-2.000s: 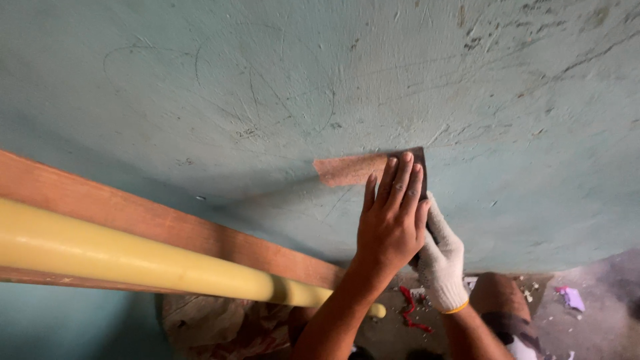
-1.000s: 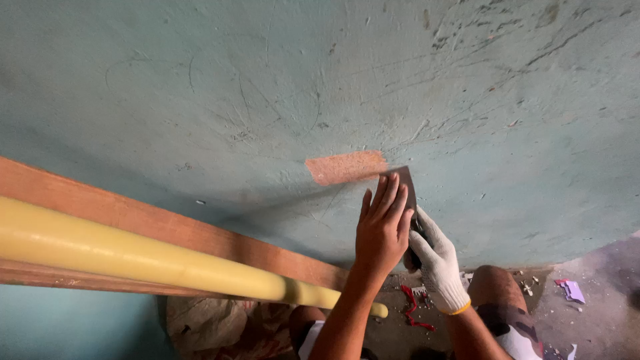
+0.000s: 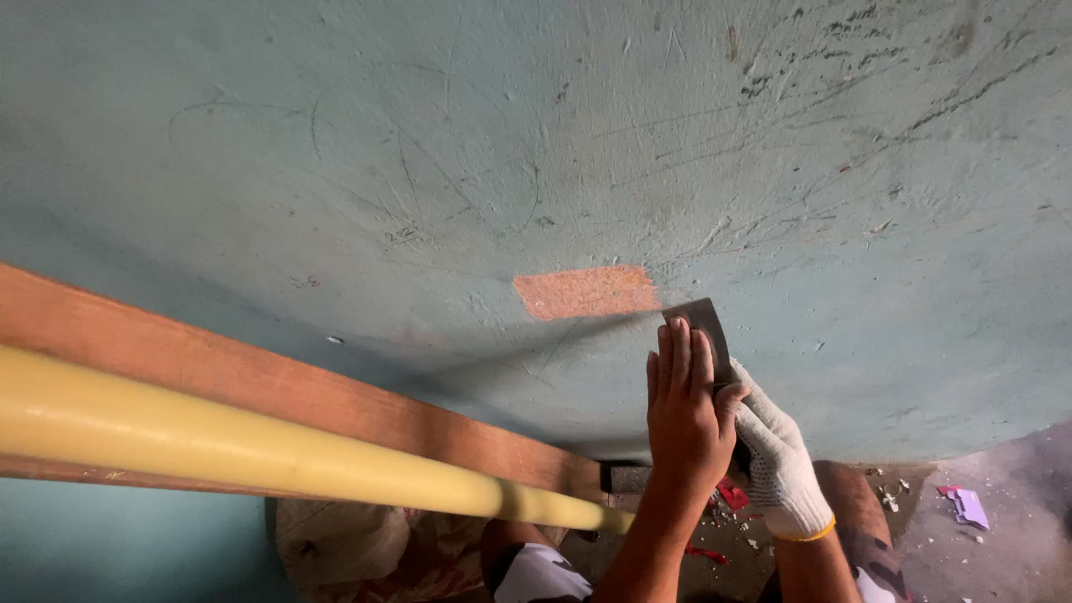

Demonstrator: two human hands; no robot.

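Note:
My right hand (image 3: 779,461), in a white knit glove with a yellow cuff edge, grips the dark handle of a putty knife. The putty knife's wide metal blade (image 3: 702,331) lies near the lower right corner of a scraped orange patch (image 3: 588,293) on the painted blue-green wall (image 3: 419,167). My bare left hand (image 3: 691,410) rests with its extended fingers flat on the blade, its thumb out toward the gloved hand. Most of the handle is hidden behind both hands.
A yellow pole (image 3: 251,435) and an orange-brown wooden board (image 3: 293,364) slant across the lower left. A crumpled sack (image 3: 343,540) lies below them. Paint flakes, red scraps (image 3: 733,494) and a purple plastic piece (image 3: 969,507) are on the floor by my knees.
Both hands and the putty knife have moved down from the orange patch, whose right part they covered two seconds ago. More of the patch shows now.

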